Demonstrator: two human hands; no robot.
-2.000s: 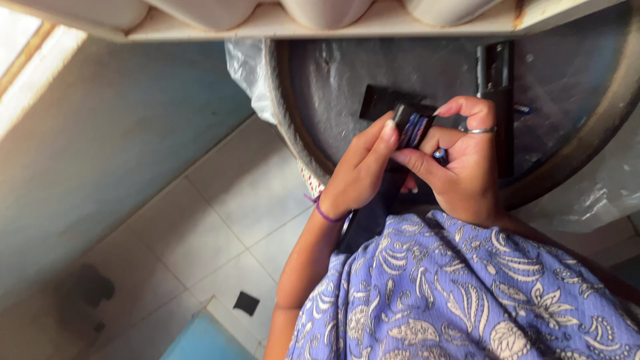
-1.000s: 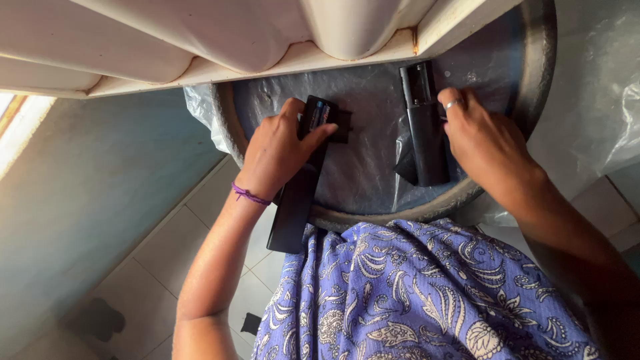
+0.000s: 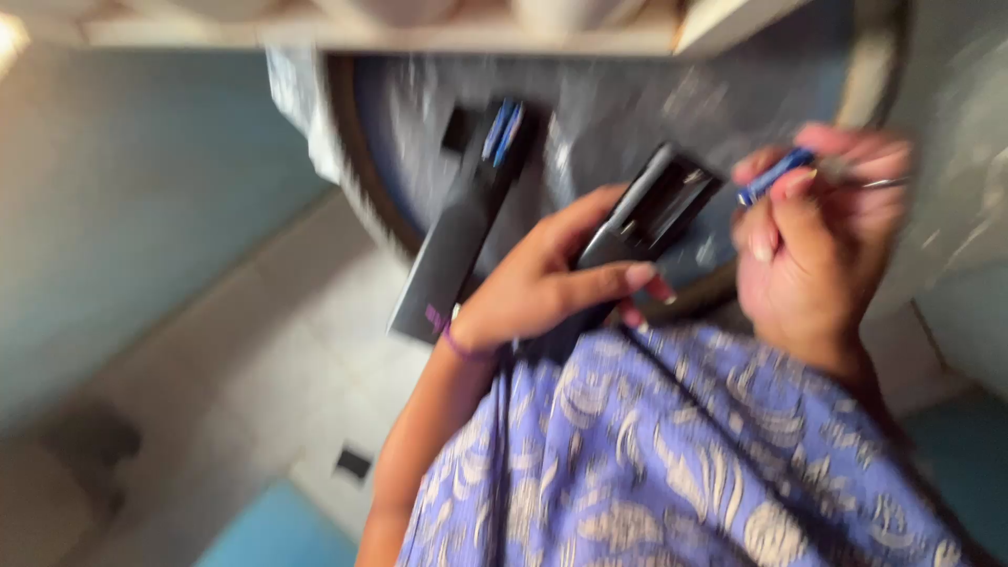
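My left hand (image 3: pixel 543 283) grips a dark remote control (image 3: pixel 614 252) whose battery compartment (image 3: pixel 669 201) faces up, with no battery visible in it. To the right of it, my right hand (image 3: pixel 827 236) pinches a small blue battery (image 3: pixel 776 175) between thumb and fingers; whether a second one lies behind it I cannot tell. A second dark remote control (image 3: pixel 453 252) lies to the left, partly behind my left wrist, with blue batteries (image 3: pixel 502 132) in its upper end. Beside that end is a small black piece (image 3: pixel 461 128). The view is blurred.
The remotes are over a round, plastic-covered surface with a raised rim (image 3: pixel 370 173). A pale ledge (image 3: pixel 472 38) crosses the top. A blue-patterned cloth (image 3: pixel 654 457) covers my lap below. On the tiled floor lies a small black square (image 3: pixel 353 463).
My left hand has left the remote with the batteries and now holds the other one, turned to a slant. My right hand has come away from that remote and holds a blue battery.
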